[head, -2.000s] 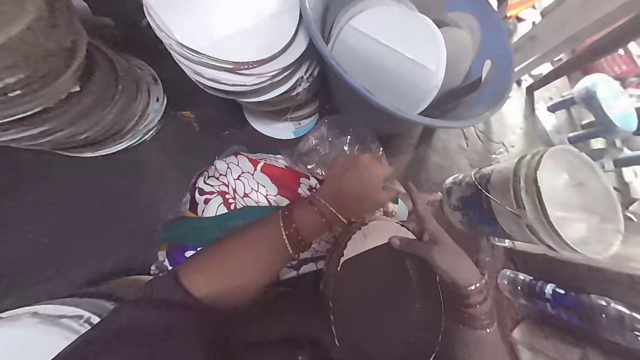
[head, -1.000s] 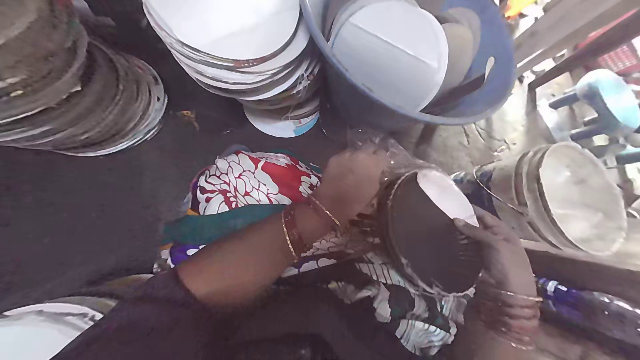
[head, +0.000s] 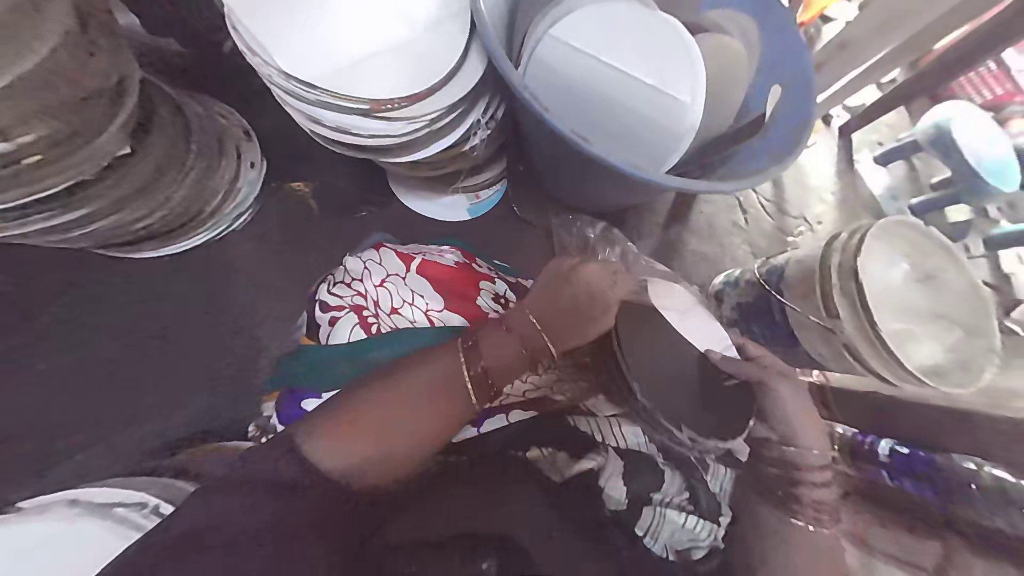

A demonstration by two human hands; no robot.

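Note:
Near the centre my left hand [head: 588,296], with thin bangles at the wrist, has its fingers closed on a clear plastic bag [head: 596,240] at the upper left edge of a stack of round discs [head: 680,376]. The top disc is dark, with a pale segment at its upper right. My right hand [head: 772,384] grips the stack's right rim, its thumb lying over the top face. Clear film shows along the stack's lower edge. The stack is tilted above patterned cloth [head: 400,292] in red, white, green and purple. My left fingertips are blurred.
Tall stacks of round discs stand at the left [head: 172,176] and top centre [head: 360,120]. A blue plastic tub [head: 592,172] holds large pale discs. To the right are a handled bucket [head: 824,296], a clear plastic bottle [head: 904,472] and a pale blue stool [head: 964,148].
The round stack has moved up and to the right since the earliest frame, and my right hand has gone with it. My left hand has shifted slightly right.

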